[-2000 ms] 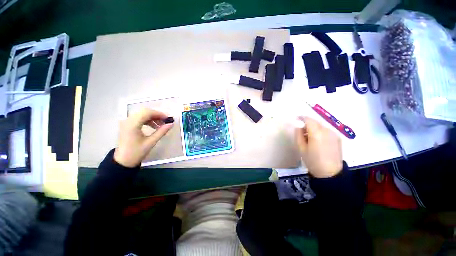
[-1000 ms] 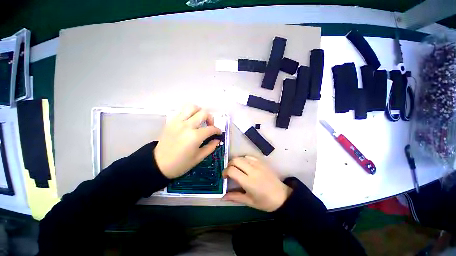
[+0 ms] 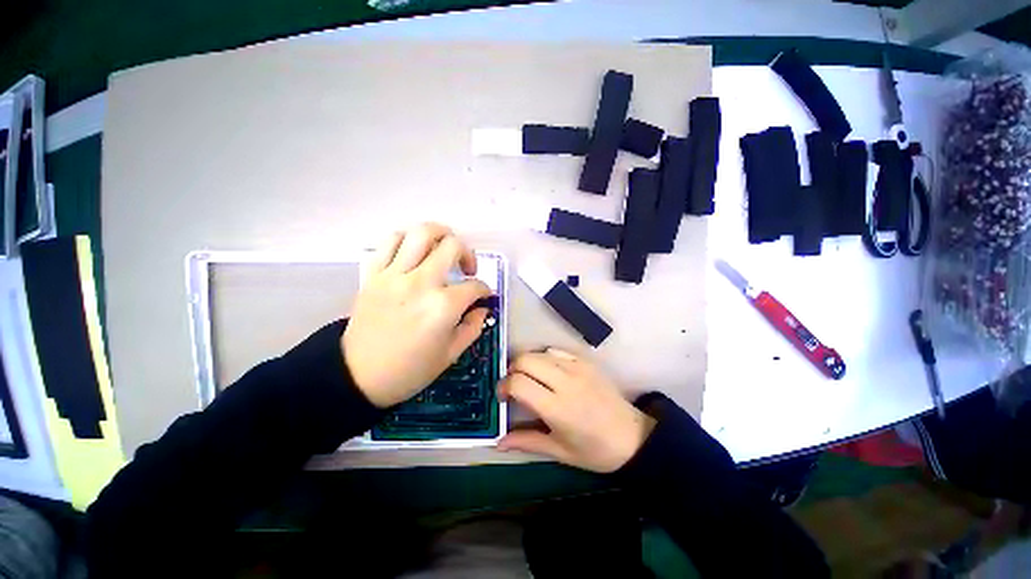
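The white housing frame [image 3: 199, 339] lies flat on the cardboard, its open window at left and the green circuit board [image 3: 443, 414] at right. My left hand [image 3: 409, 319] covers the board's upper part, thumb and fingertips pinched near its top right corner around a small dark foam pad [image 3: 491, 303], mostly hidden. My right hand [image 3: 582, 409] is against the frame's right side, fingers and thumb on its edge. A short black foam strip [image 3: 580, 314] with a pale end and a tiny black piece [image 3: 573, 281] lie right of the frame.
Black foam strips [image 3: 637, 226] lie at upper right on the cardboard [image 3: 271, 147], with more on the white surface. A red utility knife [image 3: 797, 333], scissors [image 3: 901, 136], a dark pen [image 3: 926, 351] and a bag of small parts [image 3: 989, 204] are at right.
My left hand has moved from the open window side to the board's top right corner with the foam pad. My right hand has come from near the knife to the frame's right edge.
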